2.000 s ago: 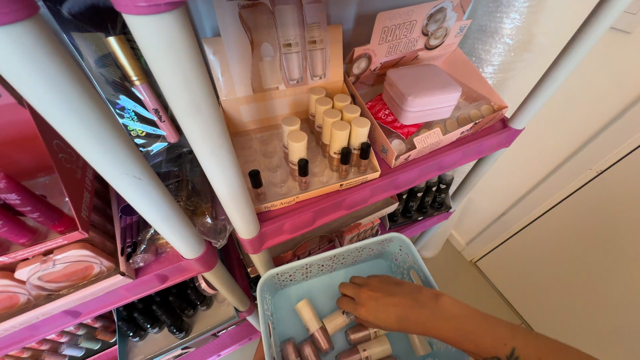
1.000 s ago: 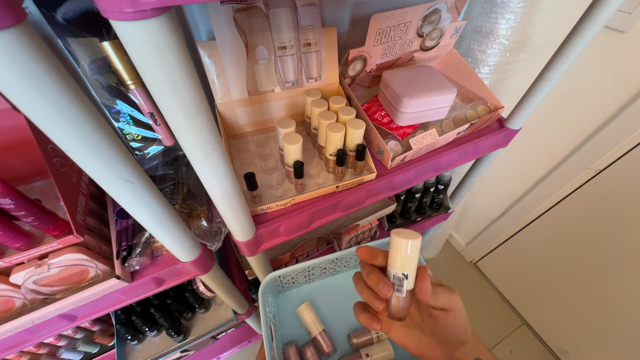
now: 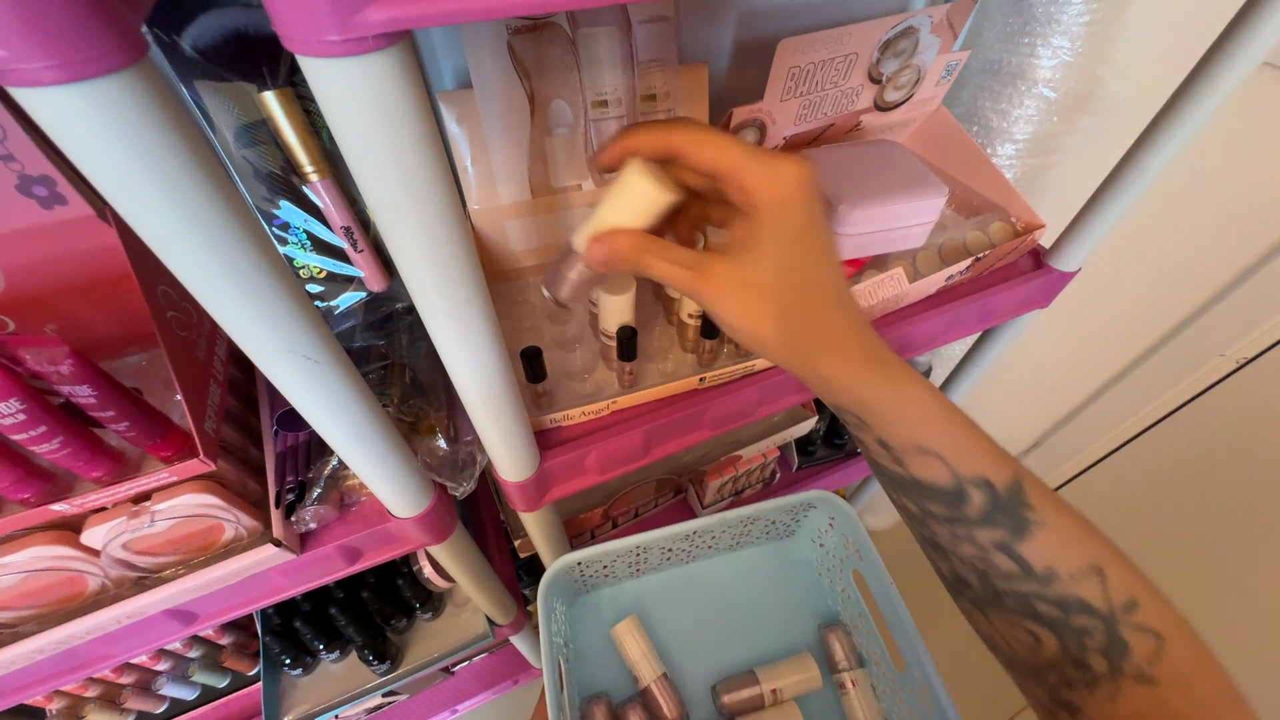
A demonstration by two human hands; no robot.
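Observation:
Slightly blurred, my right hand (image 3: 740, 230) grips a cosmetic bottle (image 3: 625, 205) by its cream cap, tilted over a cardboard display tray (image 3: 640, 393) on the upper shelf. Under the hand, cream-capped bottles (image 3: 616, 308) and small black-capped testers (image 3: 627, 355) stand in the tray's clear plastic insert; the hand hides part of them. Below, a light blue plastic basket (image 3: 700, 540) holds several more cream-capped bottles (image 3: 648, 665) lying down. Of my left hand, only a sliver of skin may show at the basket's lower left edge; its hold cannot be told.
White shelf posts (image 3: 425, 260) with pink joints rise left of the tray. A pink box (image 3: 880, 195) rests in a baked-colors display (image 3: 960, 265) at the right. Pink tubes (image 3: 90, 410) and compacts (image 3: 175, 525) fill the left shelf. A plastic-wrapped brush (image 3: 320, 190) hangs between posts.
My right hand went from inside the basket, to holding a bottle above it, and now up over the display tray with the bottle in its fingers.

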